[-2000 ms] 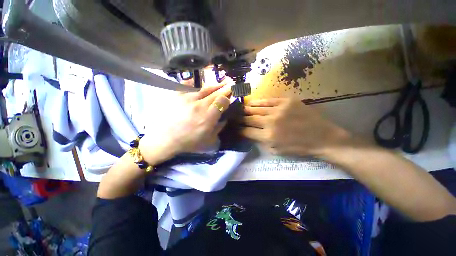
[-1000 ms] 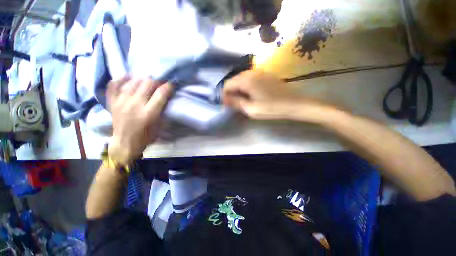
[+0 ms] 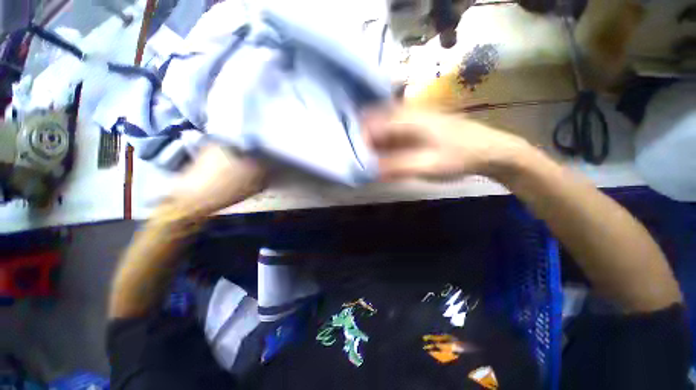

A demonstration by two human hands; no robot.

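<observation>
A white garment panel point(image 3: 282, 114) with dark strips is lifted in a blurred bunch over the table, left of the centre. My left hand point(image 3: 217, 179) is at its lower left edge, blurred and partly covered by the cloth; its fingers are hidden. My right hand point(image 3: 416, 145) grips the cloth's right edge, also blurred. The cloth is away from the sewing machine point(image 3: 420, 19), whose lower parts show at the top. More white and dark cloth point(image 3: 153, 99) lies bunched on the left of the table.
Black-handled scissors point(image 3: 584, 129) lie on the table at the right. A motor-like machine part point(image 3: 46, 141) stands at left. A pale round object point(image 3: 675, 141) is at the right edge. A blue basket point(image 3: 542, 297), a red container point(image 3: 29, 273) and striped pieces point(image 3: 278, 286) are below the table.
The cloth has come away from the needle area and is lifted and turned. The view has shifted, so the machine head sits higher. Both hands have left the needle.
</observation>
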